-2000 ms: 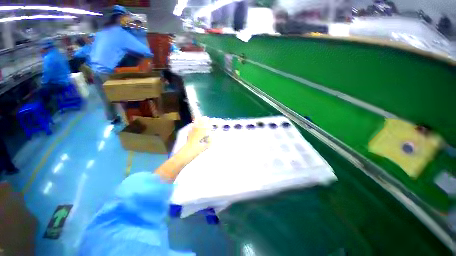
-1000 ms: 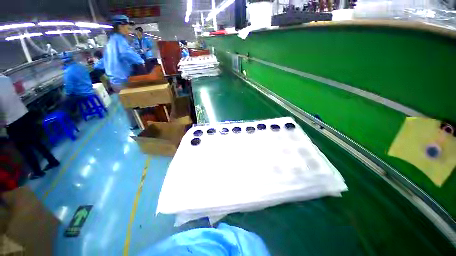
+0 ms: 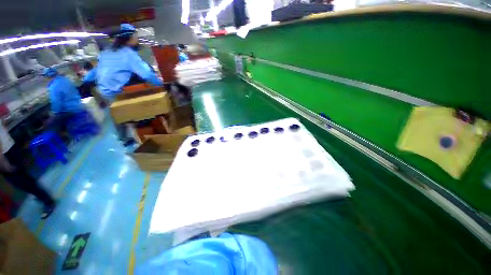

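Observation:
A stack of white blister trays (image 3: 242, 177) lies on the dark green bench in front of me. Black discs (image 3: 253, 135) sit in a row along the far edge of the top tray. One more black disc (image 3: 193, 152) sits below the left end of that row. Faint grey round marks show at the tray's right side. A blue sleeve shows at the bottom edge, in front of the trays. Neither of my hands is visible.
The green partition (image 3: 344, 70) runs along the right, with a yellow sample card (image 3: 433, 140) on it. Another white stack (image 3: 198, 71) stands far down the bench (image 3: 242, 102). Cardboard boxes (image 3: 141, 106) and people in blue (image 3: 119, 70) are at left.
A hand at the tray's upper left has withdrawn, and a disc shows below the row's left end. The sleeve is now at the bottom edge. The view has shifted.

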